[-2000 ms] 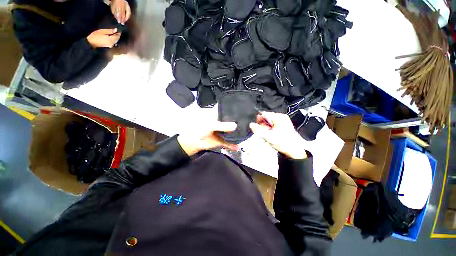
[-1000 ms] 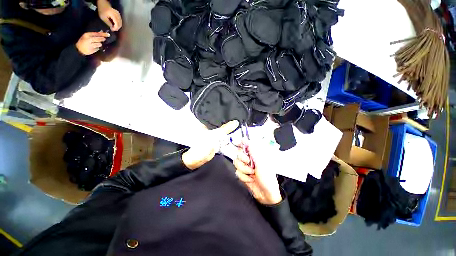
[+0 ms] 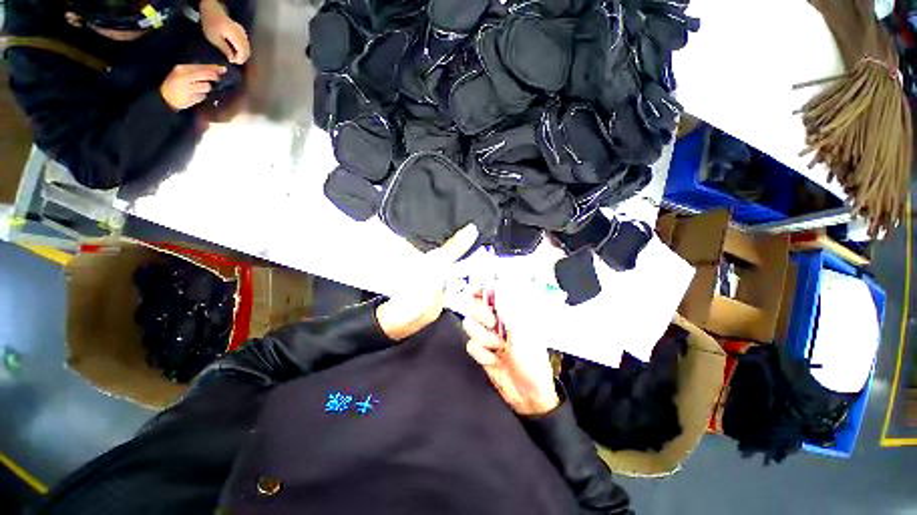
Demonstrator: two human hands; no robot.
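My left hand (image 3: pixel 424 287) holds the near edge of a black pouch (image 3: pixel 437 201) with a pale curved edge line, its thumb on top. The pouch lies against the near side of a large heap of black pouches (image 3: pixel 523 60). My right hand (image 3: pixel 511 364) is just right of and below my left hand, fingers curled around a small tool with reddish glints (image 3: pixel 490 304), probably thread snips. The tool's tip is near the pouch's lower right edge; glare hides the exact contact. Two small black pieces (image 3: pixel 577 277) lie on white sheets (image 3: pixel 613 312) to the right.
A person's hands (image 3: pixel 206 65) work on something dark at upper left. Open cartons of black pieces stand at left (image 3: pixel 90 332) and right (image 3: pixel 704 397). Blue crates (image 3: pixel 840 427) and a bundle of brown strips (image 3: pixel 865 131) are at right. The white table (image 3: pixel 251 191) runs across.
Since two seconds ago, a smaller pouch has left my hands and a larger one is held. My right hand moved down and nearer my chest. Over the last second the hands barely moved.
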